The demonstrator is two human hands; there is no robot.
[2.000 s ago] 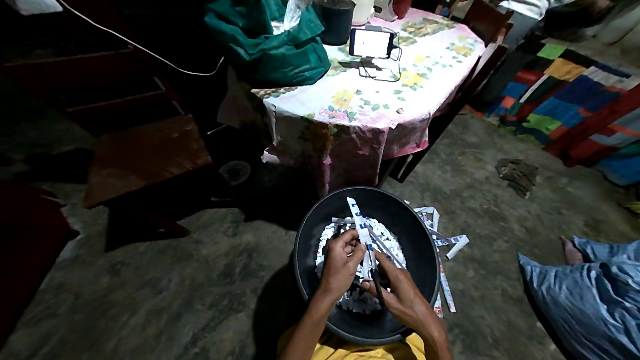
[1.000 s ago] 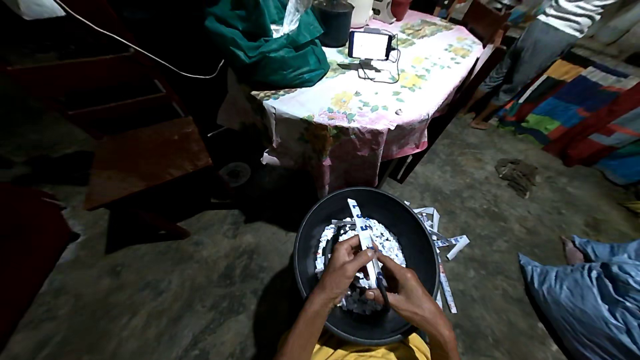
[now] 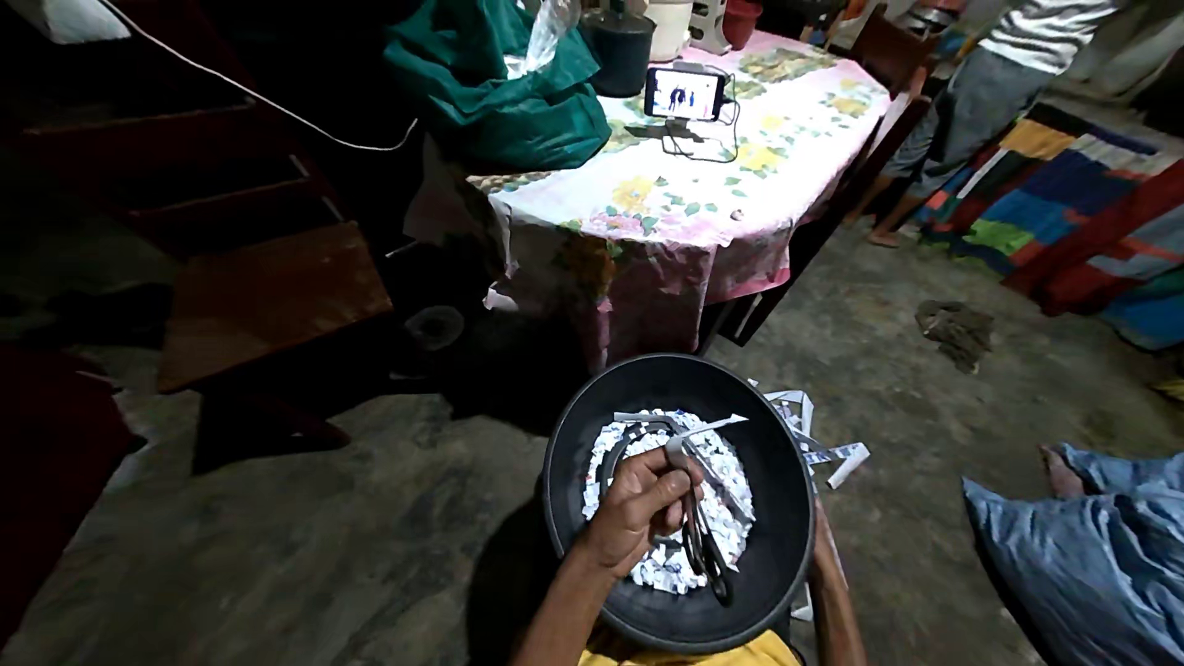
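My left hand (image 3: 643, 504) is over a round black basin (image 3: 680, 370), its fingers closed on a pair of scissors (image 3: 700, 546) and a thin paper strip (image 3: 712, 426). The scissors hang with their dark handles down over the bowl. Many small cut pieces of printed paper (image 3: 668, 575) cover the basin's bottom. My right hand is hidden beyond the basin's right rim; only the forearm shows there, near long paper strips (image 3: 837, 455) lying outside the basin.
Ahead stands a table with a floral cloth (image 3: 684, 199), bearing a phone on a stand (image 3: 684, 94) and a green bag (image 3: 499, 92). A wooden chair (image 3: 277, 301) is at left. A person (image 3: 980, 102) stands at back right; another person's clothed leg (image 3: 1082, 546) is at right.
My right hand has left the space over the basin and gone down past its right rim. The scissors are now in my left hand. The person at back right has come further into view.
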